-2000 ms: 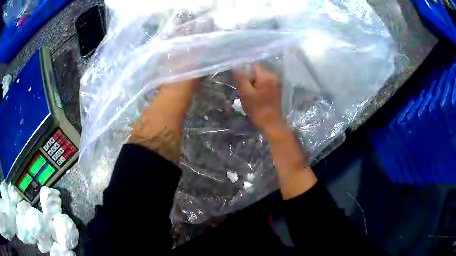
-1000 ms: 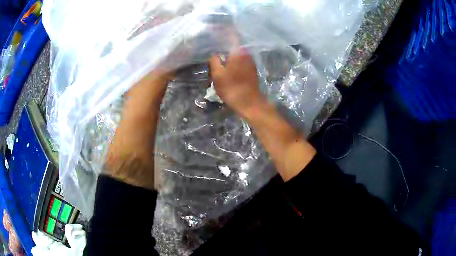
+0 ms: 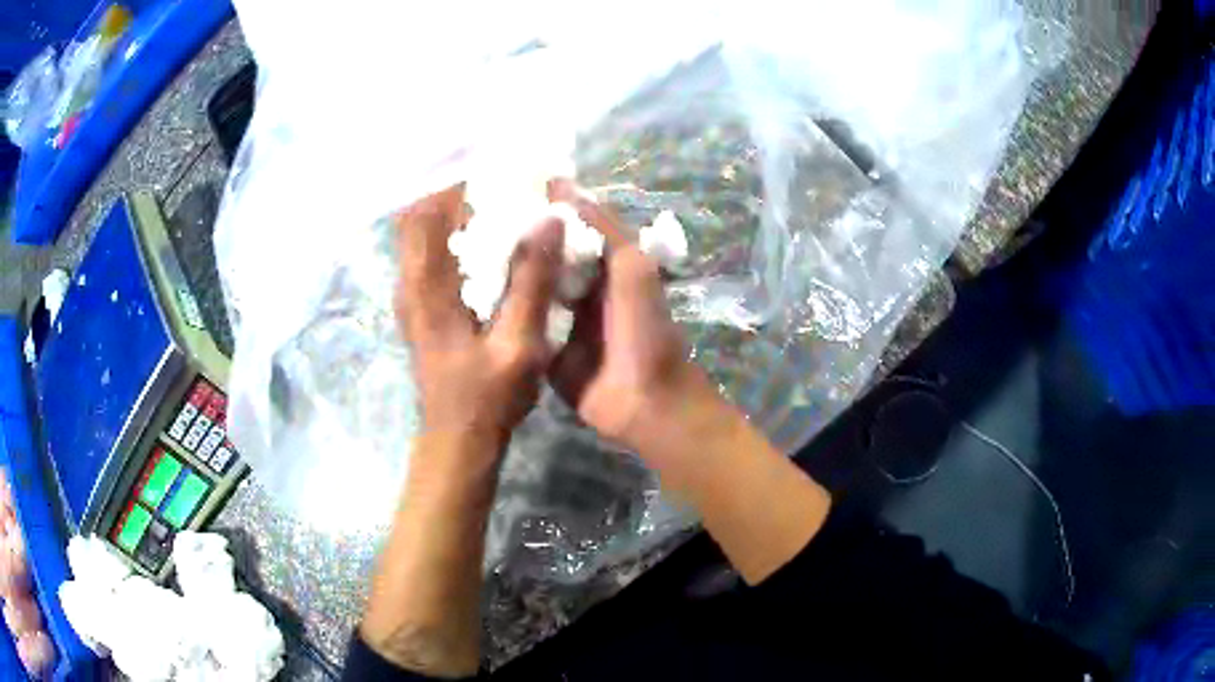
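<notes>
The plastic bag lies open across the bench, with overexposed white bulk at the back. My left hand and my right hand, both bare, are close together over the bag film. They hold white material between them, its crumbly lump showing at the fingers and palms. Its far edge blends into the white behind. A small loose white piece lies on the film just right of my right hand's fingers.
The digital scale stands at the left, white crumbs on its blue pan. Portioned lumps are piled by its near end. Blue trays are at the left edge, one holding pink pieces. Blue crates and a thin cable-like loop are at the right.
My left hand has come out from under the bag film. Both hands are now together around white material. The bag mouth is pushed back, and the view has shifted.
</notes>
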